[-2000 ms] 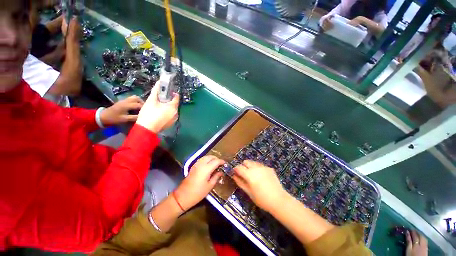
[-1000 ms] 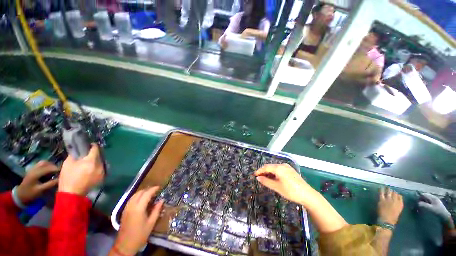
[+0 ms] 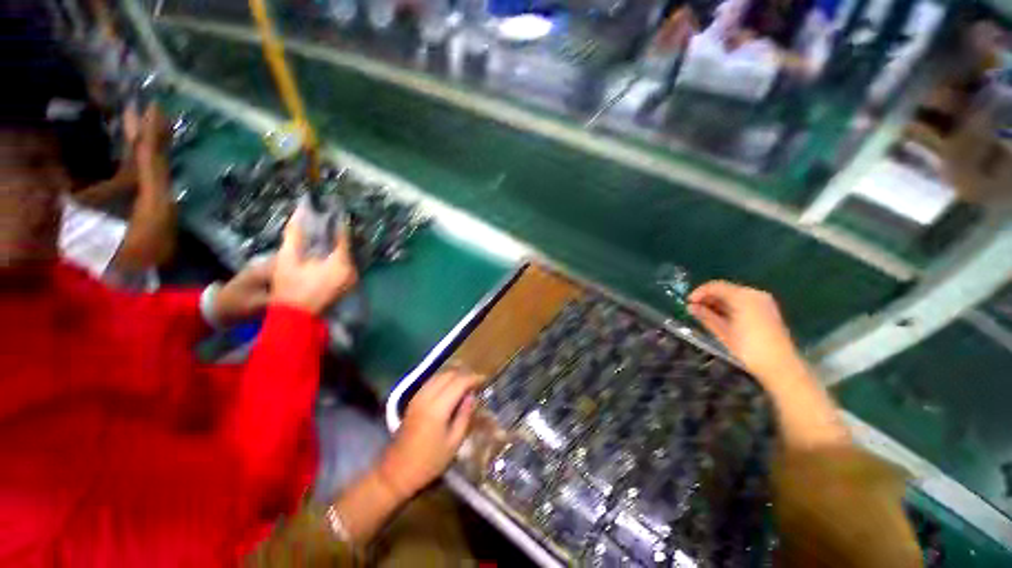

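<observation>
The board tray (image 3: 449,346) has a silver rim and is filled with rows of dark circuit boards (image 3: 633,411). Bare brown liner (image 3: 519,324) shows at its far left end. My left hand (image 3: 435,427) rests at the tray's left near edge, fingers bent over the liner; blur hides whether it holds anything. My right hand (image 3: 741,322) is past the tray's far edge, over the green belt, with its fingertips at a small circuit board (image 3: 673,284). Blur hides whether the fingers grip this board.
A neighbour in a red sleeve (image 3: 272,377) sits at the left, holding a grey electric screwdriver (image 3: 317,227) under a yellow cord (image 3: 280,69). A board pile (image 3: 250,205) lies behind it. A white post (image 3: 932,294) stands at the right. People work across the belt.
My right hand has moved from above the boards in the tray out to the belt beyond its far rim. My left hand stays by the tray's left end. The view has swung left.
</observation>
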